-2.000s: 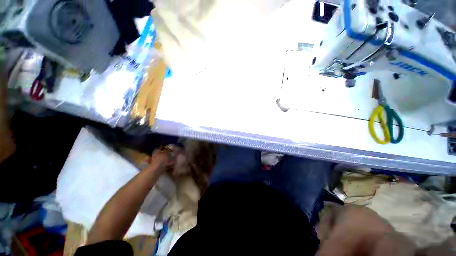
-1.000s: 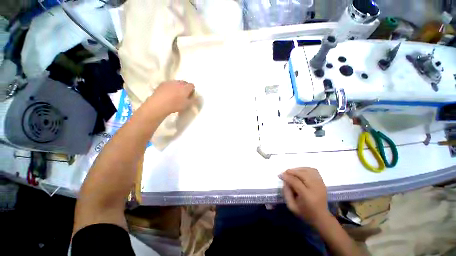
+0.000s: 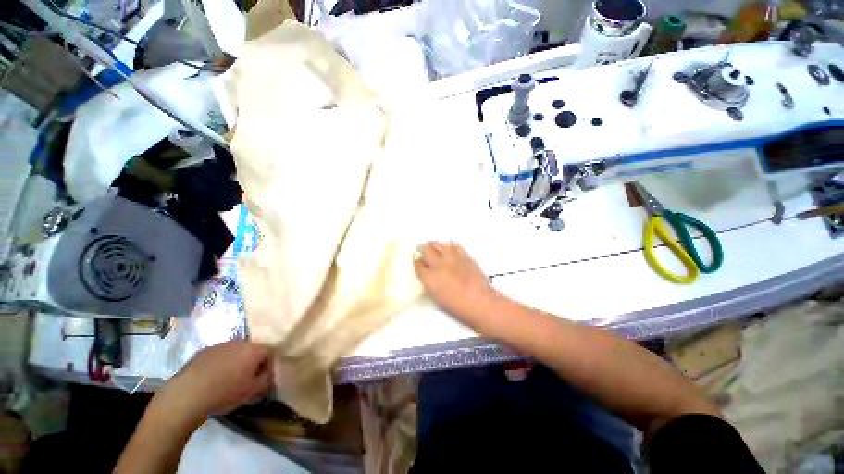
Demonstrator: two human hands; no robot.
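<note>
A long beige fabric piece [image 3: 310,176] lies on the white table left of the sewing machine [image 3: 629,130], its near corner hanging over the table edge. My left hand [image 3: 245,373] is closed on the fabric's near left edge at the table's front. My right hand [image 3: 451,276] rests at the right edge of the fabric, fingertips touching it; whether it pinches the cloth is not clear. The needle area has no cloth under it.
Scissors with yellow and green loops [image 3: 683,243] lie below the machine arm. A grey box with a round grille [image 3: 118,264], dark cloth [image 3: 205,190] and a plastic bag [image 3: 211,310] are at the left. Beige cloth [image 3: 796,380] is heaped at the lower right.
The fabric has been drawn towards me, and its near end now hangs over the edge. My left hand moved down to the table's front; my right hand moved left to the cloth.
</note>
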